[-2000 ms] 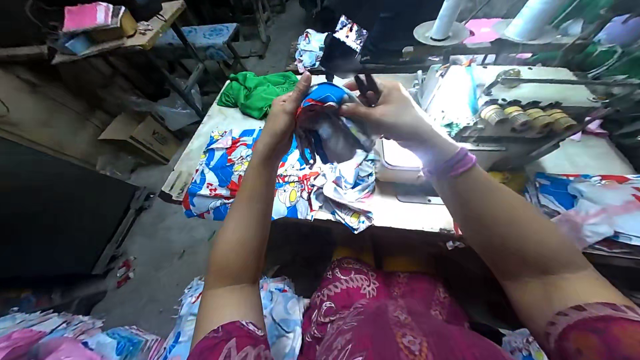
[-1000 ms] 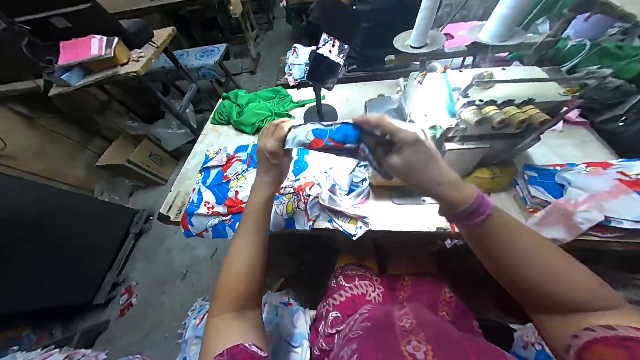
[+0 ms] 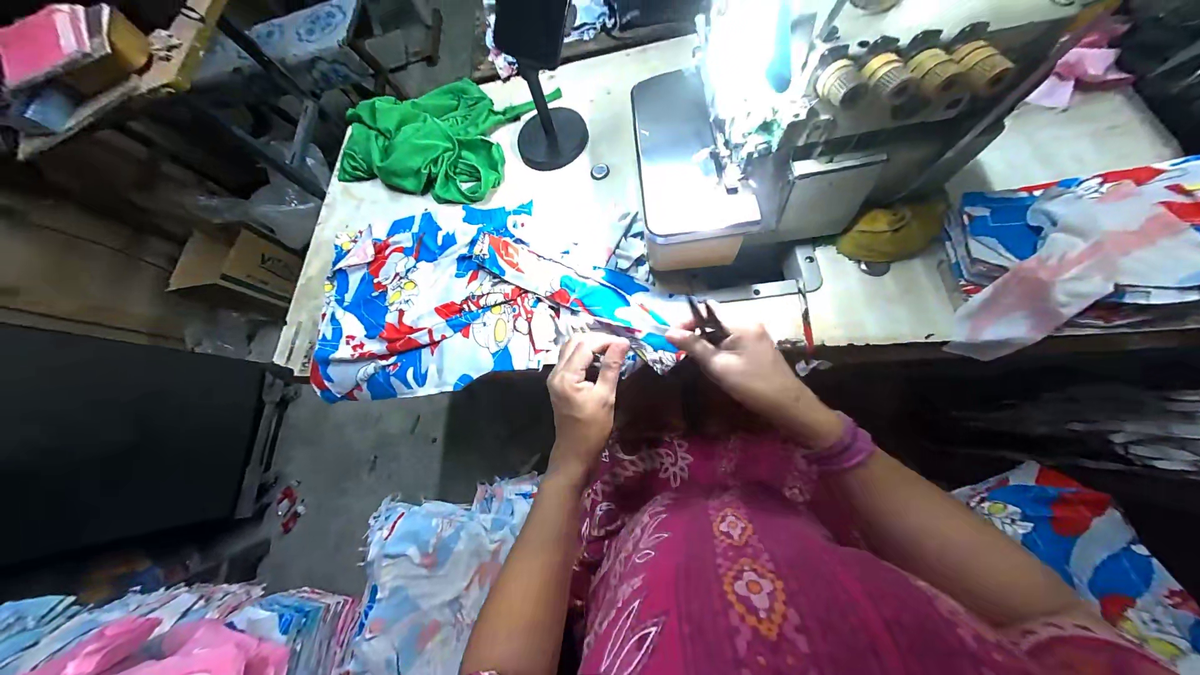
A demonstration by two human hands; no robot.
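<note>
A printed fabric piece in blue, red and white (image 3: 422, 309) lies on the table's left part and runs to its front edge. My left hand (image 3: 586, 384) pinches the fabric's near end between thumb and fingers. My right hand (image 3: 745, 366) is at the same end, to the right, with small dark thread snips (image 3: 708, 322) held in its fingers, their tips pointing up. Whether the right fingers also grip the cloth is hard to tell. Behind the hands stands an industrial sewing machine (image 3: 750, 169) with its lamp lit.
Green cloth (image 3: 422, 141) lies at the back left beside a black phone stand (image 3: 553, 139). Thread-tension dials (image 3: 909, 75) line the machine. Stacked printed pieces (image 3: 1078, 244) are at the right. A cardboard box (image 3: 234, 267) and cloth piles (image 3: 436, 562) are below the table.
Both hands have come down and nearer to my body, from above the table to its front edge. The fabric they held up now stretches across to the cloth at the left. The view has tilted down.
</note>
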